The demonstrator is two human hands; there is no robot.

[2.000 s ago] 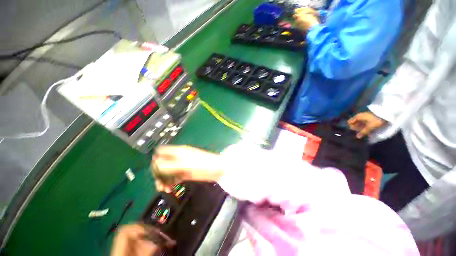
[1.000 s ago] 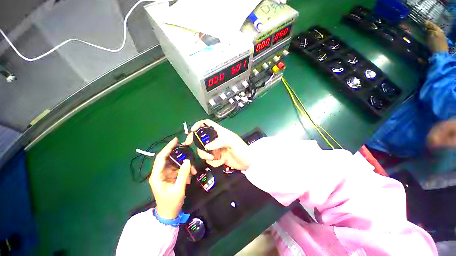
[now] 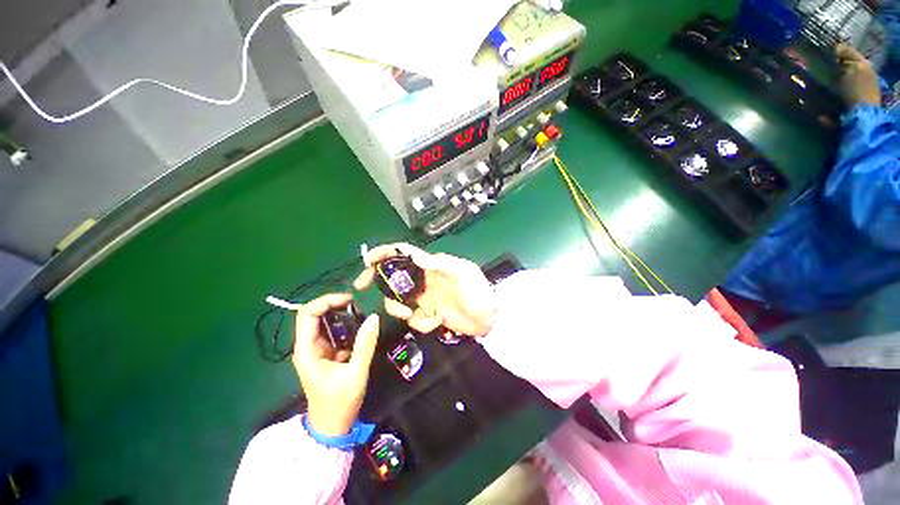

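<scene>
My left hand (image 3: 334, 370), with a blue band at the wrist, holds a round black smartwatch unit (image 3: 340, 326) between thumb and fingers. My right hand (image 3: 449, 294) holds another smartwatch unit (image 3: 402, 280) just to the right and slightly higher; its face is lit with a pale pattern. Both units are above the far edge of a black tray (image 3: 434, 409). Lit units sit in the tray below my hands, and one (image 3: 386, 456) is in the near left part. My right hand and sleeve hide part of the tray.
A power supply (image 3: 449, 156) with red digits stands behind my hands, papers on top. Thin black leads (image 3: 266, 335) with white tags lie left of them. Yellow leads (image 3: 597, 219) run toward the near right. Another black tray (image 3: 681, 143) lies right, beside a person in a blue sleeve (image 3: 868, 197).
Since the previous frame, the left unit has tilted and its blue display shows less. The right unit's display has changed from blue to a pale pattern. Both hands have shifted slightly.
</scene>
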